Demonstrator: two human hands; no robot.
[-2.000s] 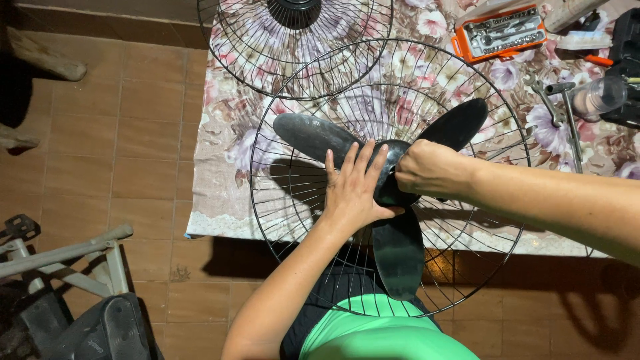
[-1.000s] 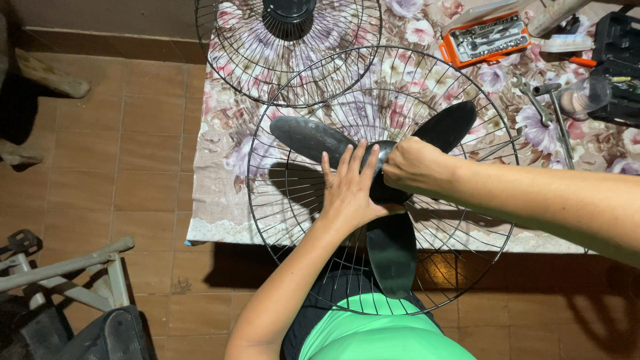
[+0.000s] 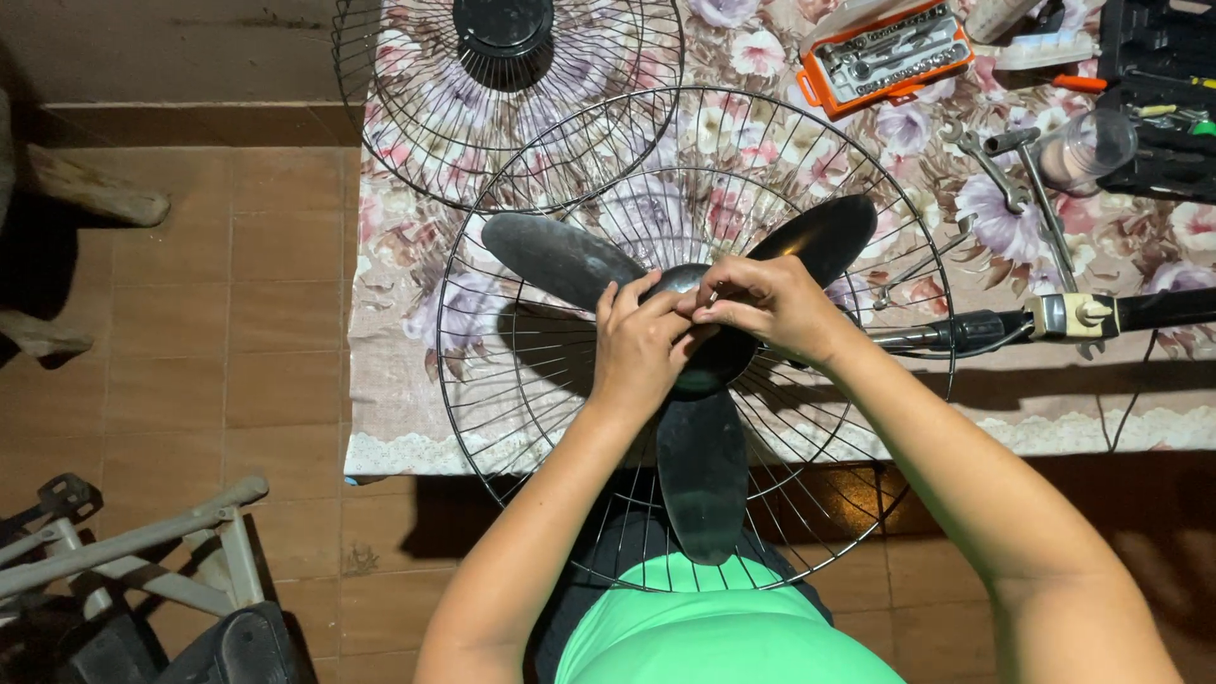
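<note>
A black three-bladed fan blade [image 3: 703, 475] lies over a round wire fan guard [image 3: 446, 380], which juts past the table edge toward my body. My left hand [image 3: 641, 332] rests at the blade's hub [image 3: 717, 366], its fingertips meeting those of my right hand. Above the hub, my right hand [image 3: 760, 299] pinches a small light-coloured piece [image 3: 713, 296] between thumb and index finger; what it is cannot be made out. The fan's pole [image 3: 988, 328] lies to the right.
Another wire guard with a black centre [image 3: 503, 24] lies at the back left. On the floral tablecloth [image 3: 1016, 408] are an orange socket set [image 3: 888, 57], a wrench [image 3: 988, 166], a T-handle tool [image 3: 1045, 209], a clear cup [image 3: 1088, 152] and a black tool case [image 3: 1164, 142]. A folded metal frame [image 3: 142, 541] stands lower left.
My right hand has opened from a closed grip at the hub to a pinch, and its arm has swung lower, uncovering the fan's pole. My left fingers have drawn in toward the right ones.
</note>
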